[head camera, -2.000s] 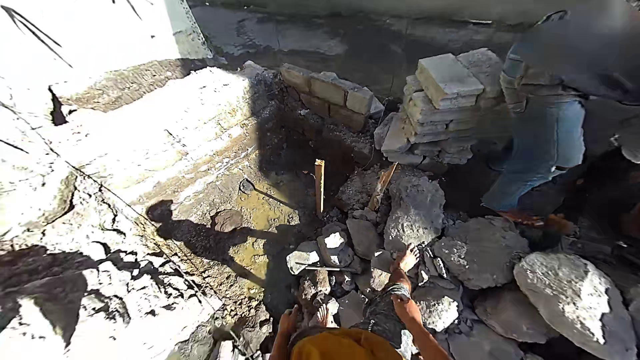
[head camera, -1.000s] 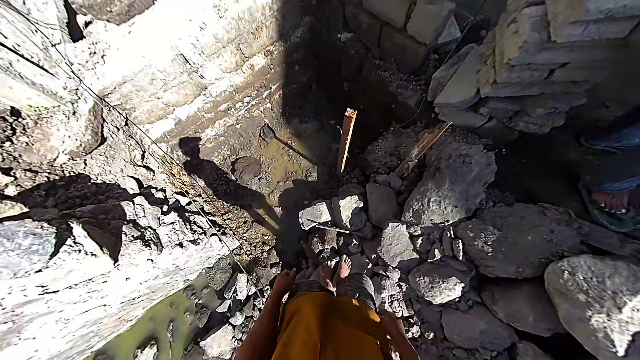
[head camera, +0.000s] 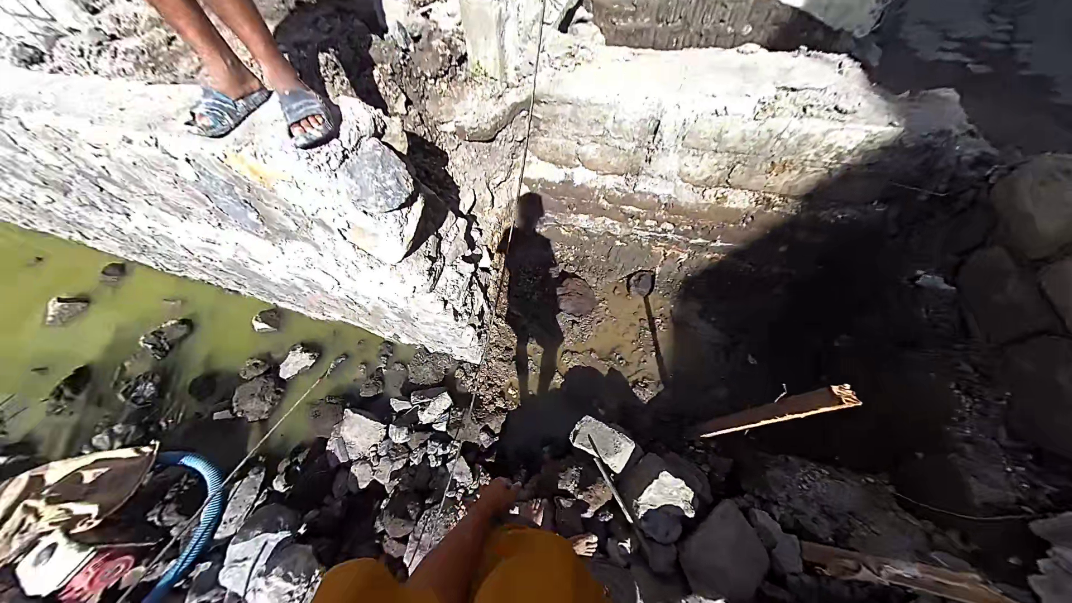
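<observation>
My left hand [head camera: 500, 494] is low in the middle of the view, in front of my orange clothing, near a taut line [head camera: 502, 276] that runs down past the wall corner; whether the fingers hold anything is too small to tell. My right hand is not in view. Just right of the left hand lie a pale stone block [head camera: 603, 444] and a thin rod [head camera: 611, 481] among broken rocks. Farther off, a long-handled tool [head camera: 641, 283] rests in the muddy pit. A split wooden board [head camera: 779, 410] juts up at the right.
A person's feet in sandals [head camera: 308, 115] stand on the stone wall [head camera: 251, 201] at upper left. Greenish water [head camera: 193, 293] with rocks lies below it. A blue corrugated hose [head camera: 205, 519] and a red and white machine [head camera: 75, 569] sit at lower left. Deep shadow covers the right.
The view has swung well to the left, bringing in the sandalled feet, the water and the hose. My right arm, seen earlier, is out of view.
</observation>
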